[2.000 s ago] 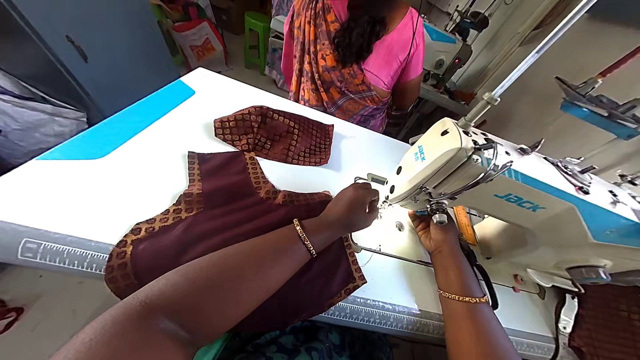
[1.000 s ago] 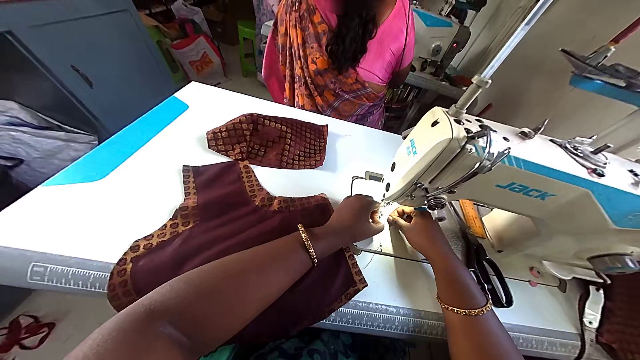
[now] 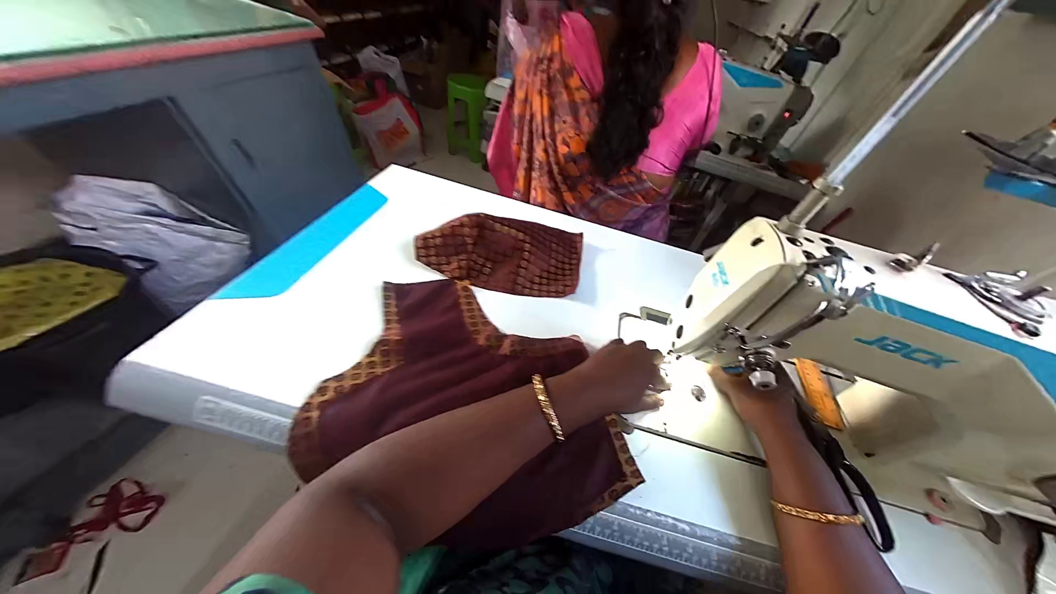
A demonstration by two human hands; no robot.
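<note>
A Jack sewing machine (image 3: pixel 899 355) stands at the right of the white table, its lamp lighting the needle area. My left hand (image 3: pixel 631 375) is at the left of the needle, fingers bent; whether it pinches a thread or nothing cannot be made out. Under the machine head, right of the needle, is my right hand (image 3: pixel 742 392), its fingertips partly hidden by the tension knob. A maroon garment piece with gold-patterned borders (image 3: pixel 429 371) lies flat under my left forearm. Beyond it rests a patterned maroon fabric piece (image 3: pixel 503 252). Black-handled scissors (image 3: pixel 866 503) lie beside my right wrist.
An orange ruler (image 3: pixel 818 394) lies on the machine bed. The white table (image 3: pixel 346 264) has a measuring scale along its front edge. Beyond it a person (image 3: pixel 610 115) in pink and orange faces away. A blue-grey cabinet (image 3: pixel 289 140) and a green stool (image 3: pixel 467 115) stand farther back.
My right hand has moved back from beside my left hand at the needle to the right, under the machine head. The view has shifted, showing more of the left side.
</note>
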